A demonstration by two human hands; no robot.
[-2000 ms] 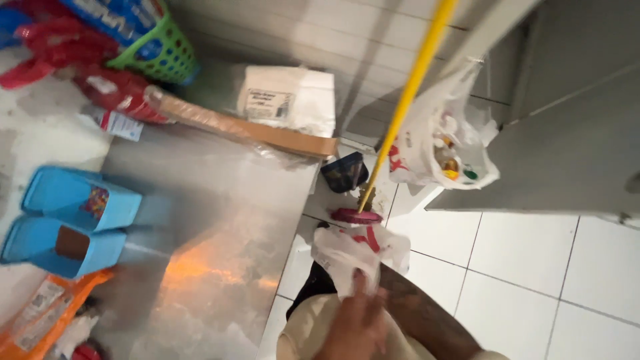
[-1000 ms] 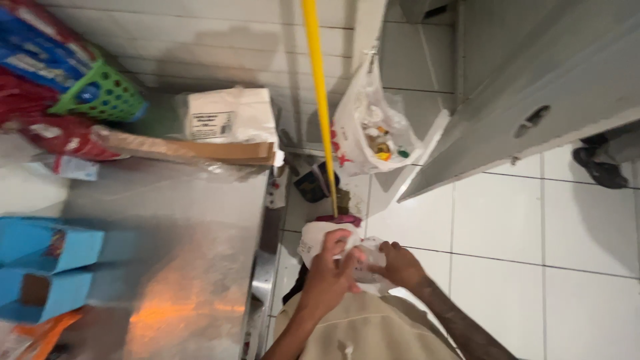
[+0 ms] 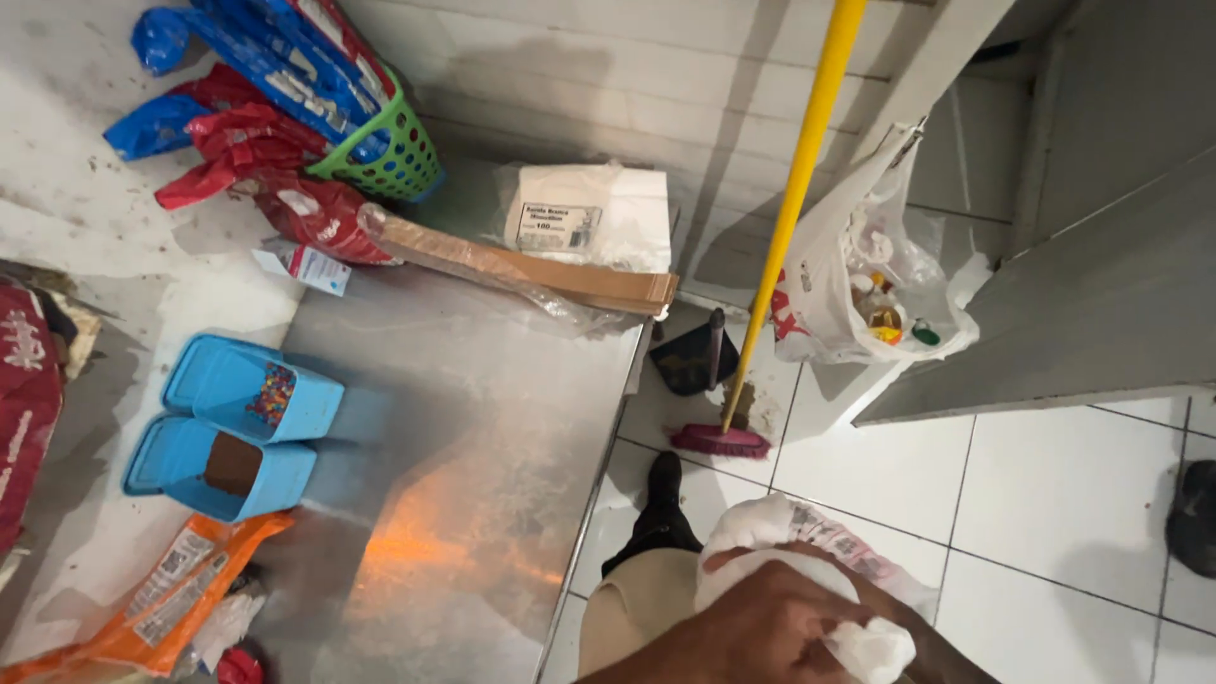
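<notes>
At the bottom of the head view, my left hand (image 3: 784, 622) is closed, with crumpled white material (image 3: 869, 651) sticking out of it. My right hand (image 3: 807, 554) lies partly behind it, against a thin white plastic bag with reddish print (image 3: 845, 546); its fingers are mostly hidden, so its grip cannot be told. The bag bunches around both hands, in front of my light apron (image 3: 632, 608). Beyond them, a broom with a yellow handle (image 3: 803, 171) and dark pink bristles (image 3: 720, 441) stands on the tiled floor beside a black dustpan (image 3: 695, 359).
To the left, a steel table (image 3: 446, 427) holds open blue containers (image 3: 318, 399), an orange packet (image 3: 176, 598), a green basket (image 3: 394, 152) and a cardboard strip (image 3: 570, 283). A white bag of waste (image 3: 826, 275) hangs at right near a grey panel (image 3: 1073, 294). Another person's dark shoe (image 3: 1195, 518) is at the right edge.
My hands have moved from side by side at the white bag to overlapping, the left in front of the right. My view has shifted, and my shoe now shows below the broom.
</notes>
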